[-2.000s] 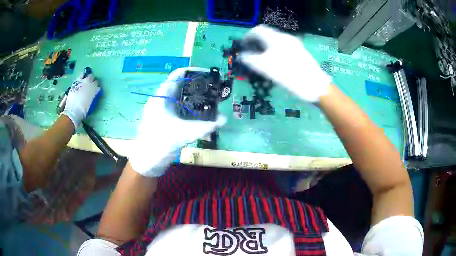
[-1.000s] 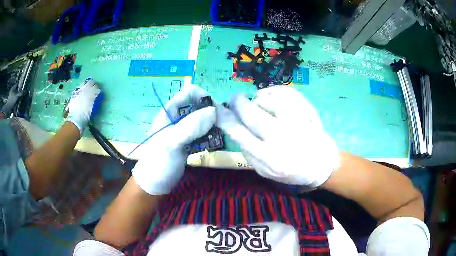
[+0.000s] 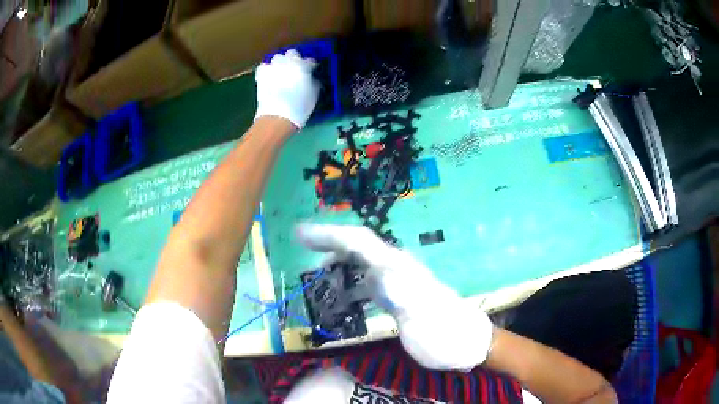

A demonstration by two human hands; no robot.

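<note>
The blocky black assembly (image 3: 334,304), with thin blue cords sticking out at its left, is at the mat's near edge. My right hand (image 3: 402,292), in a white glove, is against its upper right side, fingers stretched out above it; its grip is unclear. My left hand (image 3: 288,88), in a white glove, is at the far blue parts bin (image 3: 334,79), its fingertips over the bin's left part; whether it holds anything is hidden. Black branched fittings (image 3: 378,170) lie heaped over the orange print on the green mat.
A small dark rectangular piece (image 3: 431,237) lies right of the heap. Silver tubes (image 3: 627,162) lie at the right, near a grey post (image 3: 511,51). Two blue bins (image 3: 120,142) and cartons (image 3: 252,35) stand far left. A hammer (image 3: 114,288) and another person's arm are at left.
My left hand has left the assembly and moved up and away to the far blue bin. My right hand stays by the assembly, fingers now stretched out. The view has shifted and tilted.
</note>
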